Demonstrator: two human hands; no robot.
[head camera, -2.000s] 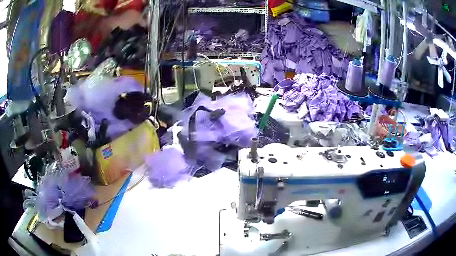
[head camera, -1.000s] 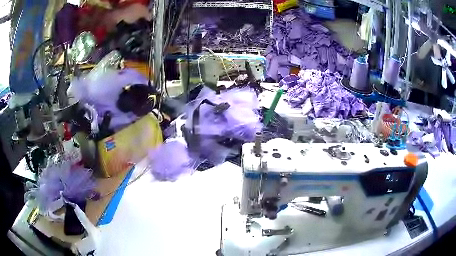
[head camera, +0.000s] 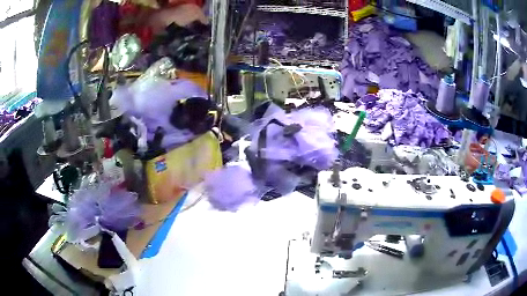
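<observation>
Neither of my hands is in view. The white sewing machine (head camera: 393, 219) with a blue stripe and dark display stands at the right, its needle area (head camera: 332, 254) at its left end with no fabric seen under it. Slim dark snips or tweezers (head camera: 386, 248) lie on the machine bed. Lilac tulle with dark straps (head camera: 294, 141) is bunched behind the white table top (head camera: 225, 248). A smaller tulle puff (head camera: 232, 188) lies in front of it. Another tulle bunch (head camera: 101, 211) with white bands sits at the left.
A yellow box (head camera: 184, 167) stands at the left, with tulle (head camera: 159, 107) on it. A blue strip (head camera: 164, 228) lies along the table. A green stick (head camera: 353, 132) rises behind the machine. Cut purple pieces (head camera: 404, 118) and thread cones (head camera: 446, 95) are at the back right.
The whole scene has shifted right in the picture, showing more of the window side at left. The tulle, box and machine keep their places relative to one another.
</observation>
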